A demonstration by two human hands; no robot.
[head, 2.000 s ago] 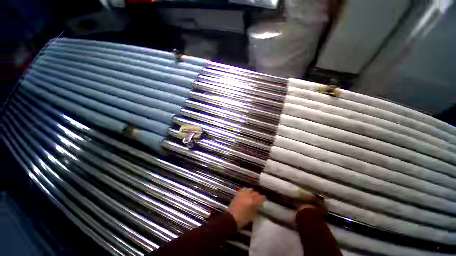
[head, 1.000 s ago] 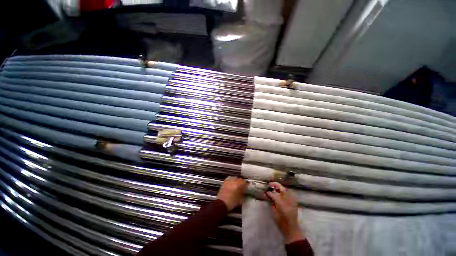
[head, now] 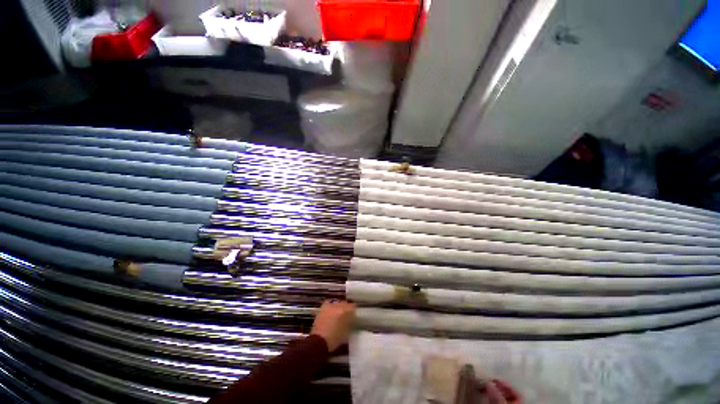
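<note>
The off-white curtain panel (head: 537,272) lies in parallel folds over the tubes at the right, its loose part flat at the bottom right. My left hand (head: 335,323) grips the lowest fold at the panel's left edge, beside the bare metal tubes (head: 276,304). My right hand (head: 502,390) is blurred and cut off by the bottom edge. Only reddish fingers show, at a spring clip (head: 448,380) with a tan pad, over the loose cloth. Another clip (head: 410,293) sits on the fold above.
A light blue curtain panel (head: 110,193) lies in folds at the left. A clip (head: 233,251) sits on bare tubes. Behind the rack are white bins (head: 245,28), a red bin (head: 371,20), a bagged container (head: 343,118) and a dark-clothed person (head: 600,162) at the right.
The view has shifted right and up. My right hand has moved from the fold beside my left hand down to the bottom edge, where a clip now shows. My left hand stays at the cloth's edge.
</note>
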